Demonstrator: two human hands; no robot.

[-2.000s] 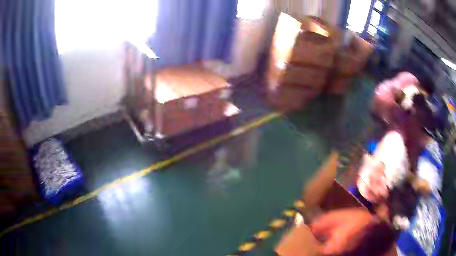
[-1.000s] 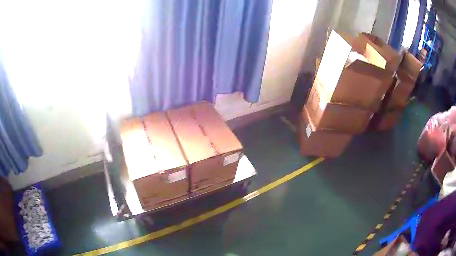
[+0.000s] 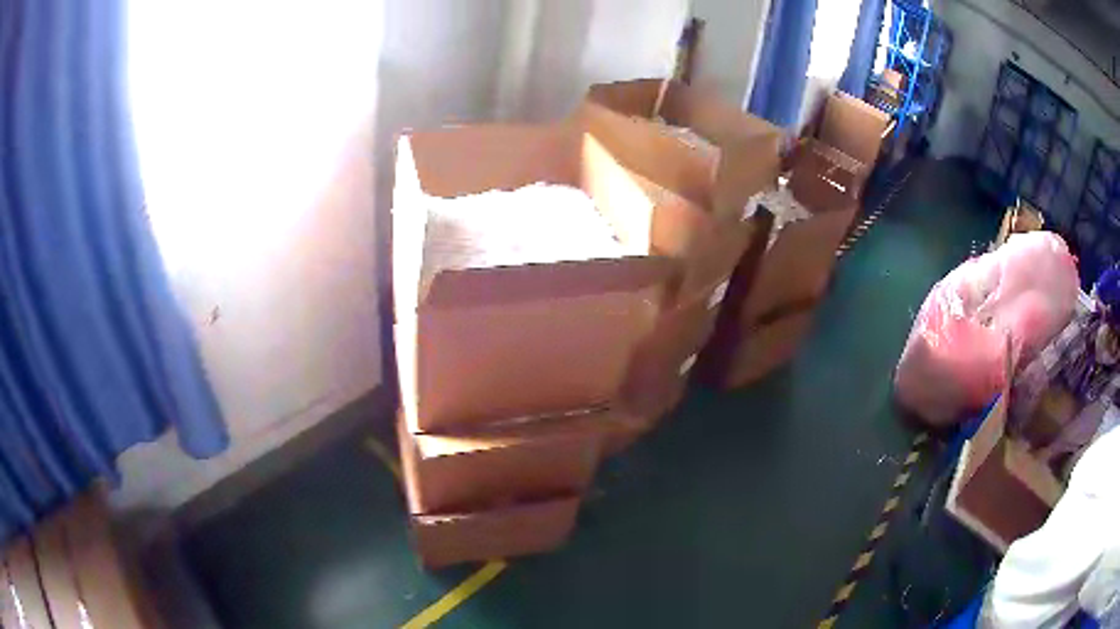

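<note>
Neither of my hands shows in the head view. Nearest in front of me is a stack of brown shipping cartons (image 3: 528, 350) by the wall. The top carton is open with its flaps up and is filled with white material (image 3: 522, 227); I cannot tell if these are bags or cables. Behind it stands another stack with an open carton (image 3: 725, 154) on top. Further right, an open carton (image 3: 786, 258) has whitish contents at its top.
A pink plastic sack (image 3: 989, 326) stands on the floor at the right, beside an open carton (image 3: 1007, 479) and people, one with a white sleeve (image 3: 1056, 553). Yellow tape (image 3: 455, 598) and yellow-black tape (image 3: 875, 541) mark the green floor. Cartons (image 3: 62, 571) lie at lower left.
The view has swung right and closer to the stacked cartons, which now stand large in the middle. The trolley with two cartons and the blue tote have left the view.
</note>
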